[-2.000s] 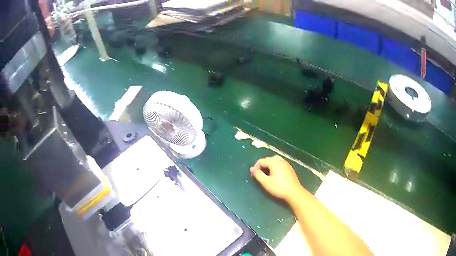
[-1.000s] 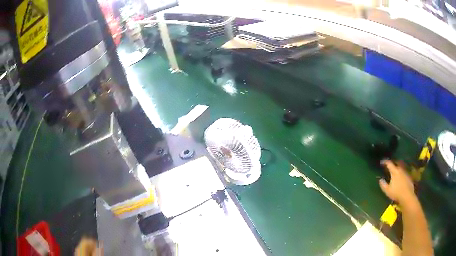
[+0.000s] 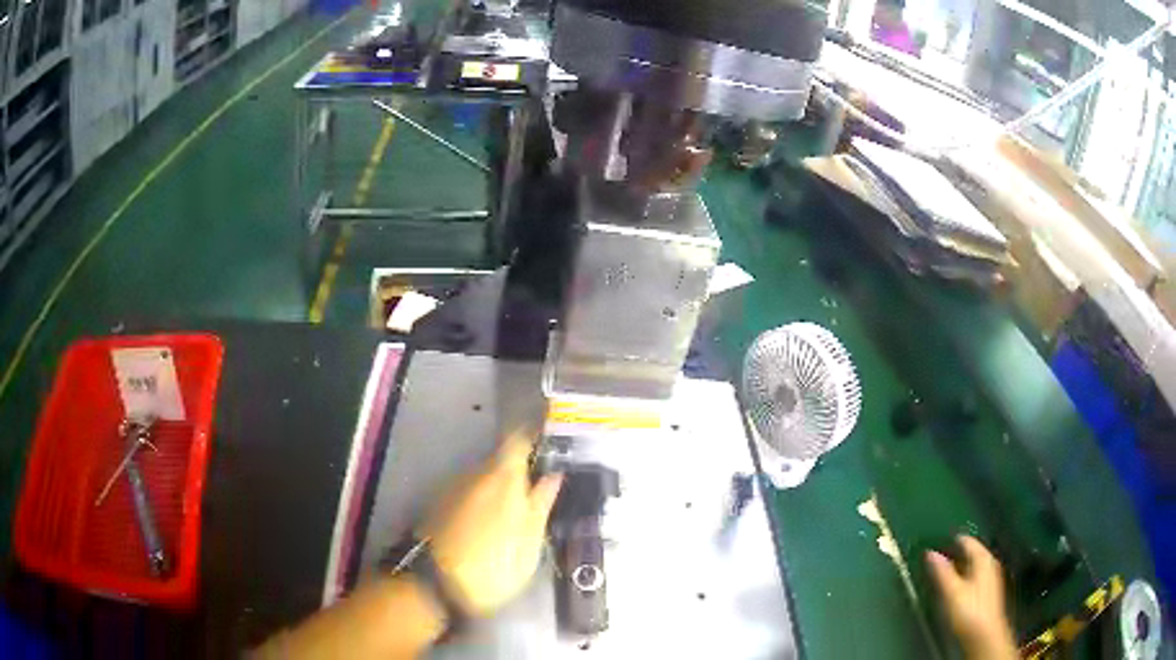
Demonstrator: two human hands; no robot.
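Observation:
My left hand [image 3: 493, 531] reaches over the silver base plate [image 3: 735, 606]. Its fingertips are at the left side of a small black adapter housing [image 3: 583, 482] below the welding horn [image 3: 632, 303]; whether they grip it is unclear. The dark clamp bar [image 3: 580, 580] with its round ring lies just in front of the housing. My right hand [image 3: 976, 596] is blurred at the lower right, over the near edge of the green belt, fingers partly curled. Whether it holds anything cannot be seen.
A red basket [image 3: 194, 516] with tools and a paper tag stands on the dark bench at left. A white fan [image 3: 800, 393] stands right of the plate. Hazard tape [image 3: 1077, 621] and a white ring [image 3: 1140, 624] are lower right. Flat sheets [image 3: 922, 206] are stacked behind.
The view has swung left. My left hand has come from the lower edge to the housing under the horn. My right hand has moved back from the black adapters on the belt.

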